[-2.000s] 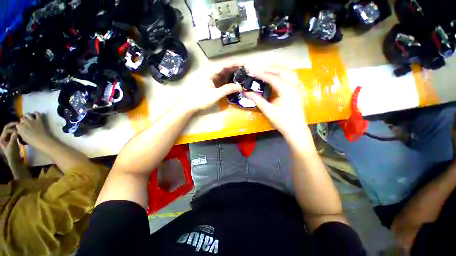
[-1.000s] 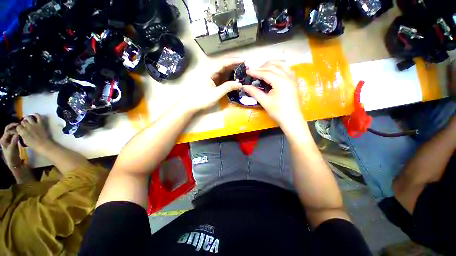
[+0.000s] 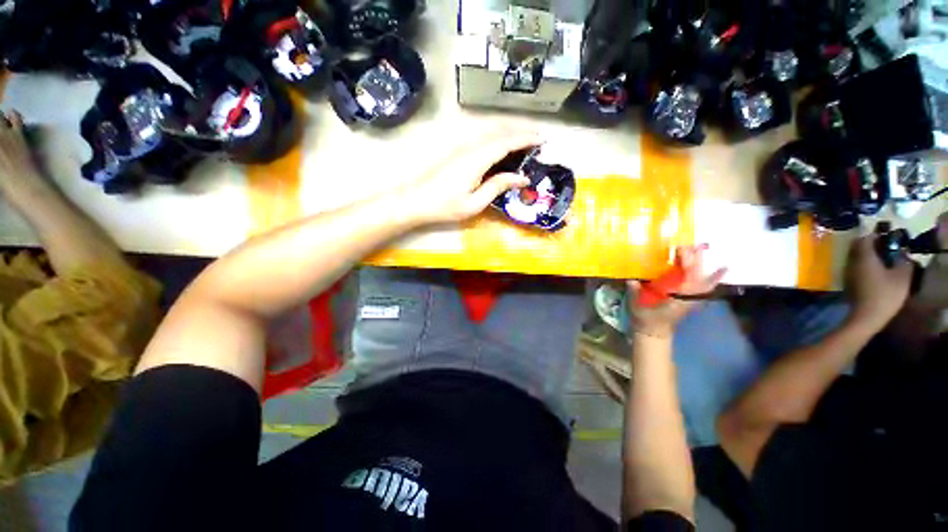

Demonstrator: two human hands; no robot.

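A round black ear cup housing [image 3: 548, 200], open side up, shows a white disc with a red centre inside. It rests on the orange-yellow tape near the bench's front edge. My left hand [image 3: 483, 185] holds its left side, with the thumb over the rim and a dark piece upright under the fingers. My right hand [image 3: 670, 296] is at the bench's front edge on the right, closed around the red glue gun [image 3: 662, 283]; the gun is partly hidden by the hand.
A pale box with a metal fitting [image 3: 517, 78] stands behind the work spot. Black units [image 3: 376, 88] lie left and along the back. A person's hand [image 3: 878, 275] holds a dark piece at the right. Another person's arm [image 3: 47, 213] is at the left. A red stool [image 3: 322, 343] is below.
My right hand has left the housing, moved right and down, and taken hold of the red glue gun. My left hand still holds the housing, its inside now more visible. The view has shifted right.
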